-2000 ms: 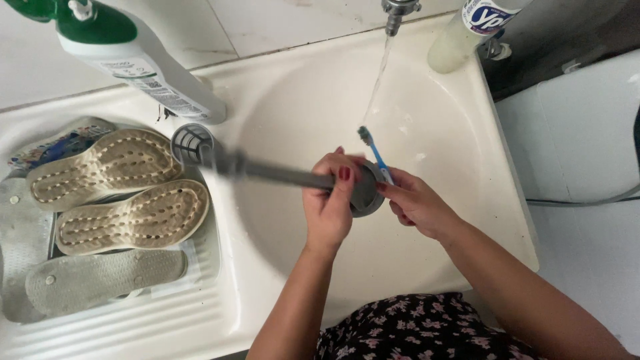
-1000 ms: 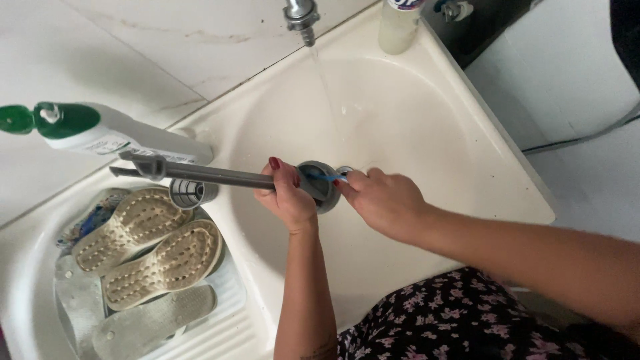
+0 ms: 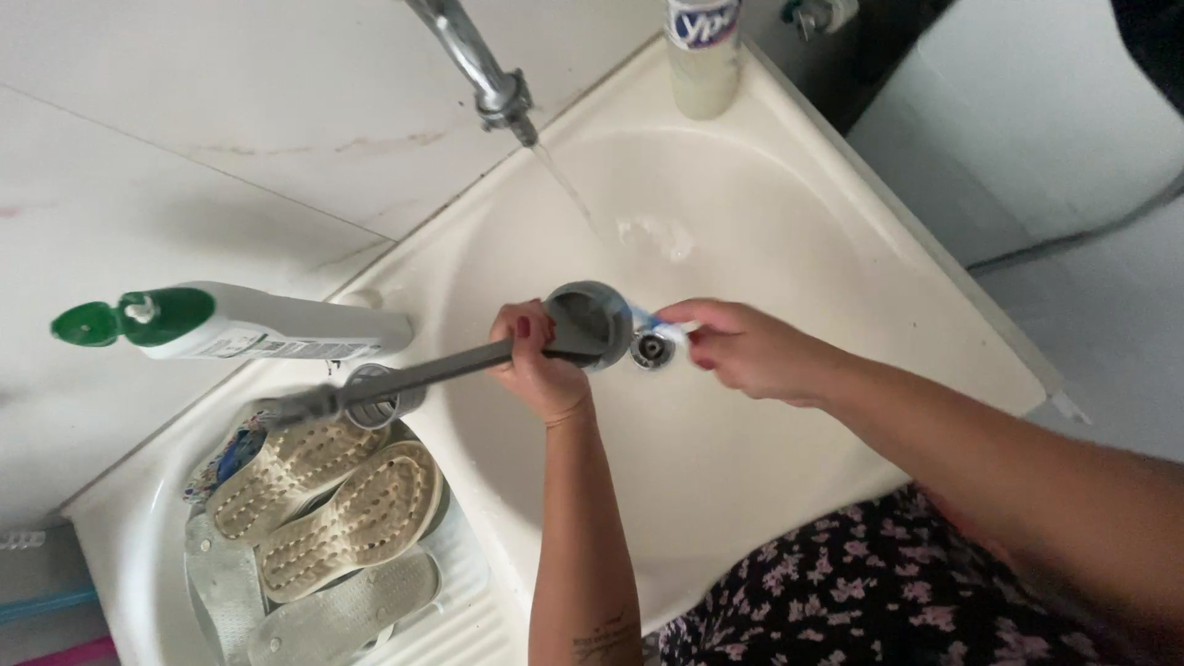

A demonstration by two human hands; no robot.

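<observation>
My left hand (image 3: pixel 541 361) grips a grey plastic part (image 3: pixel 444 363), long and stem-like with a round, cup-shaped end, over the basin. The cup end (image 3: pixel 592 324) tilts up beside my fingers, and the stem reaches out to the left. In my right hand (image 3: pixel 749 351) is a toothbrush (image 3: pixel 661 324) with a blue and white handle; its head is blurred or hidden at the cup's right rim. Below the brush, the metal drain (image 3: pixel 652 349) shows. A thin stream of water (image 3: pixel 569 190) runs from the chrome faucet (image 3: pixel 504 97).
A white bottle with an open green cap (image 3: pixel 268 324) stands at the basin's left rim, near a grey slotted plastic piece (image 3: pixel 375 396). Beige and grey sandals (image 3: pixel 351 523) lie on the ribbed washboard side. A bottle of pale liquid (image 3: pixel 705 69) stands on the back corner.
The toothbrush has moved from inside the cup end to its right rim, and my right hand has shifted right relative to the cup. The view has moved closer.
</observation>
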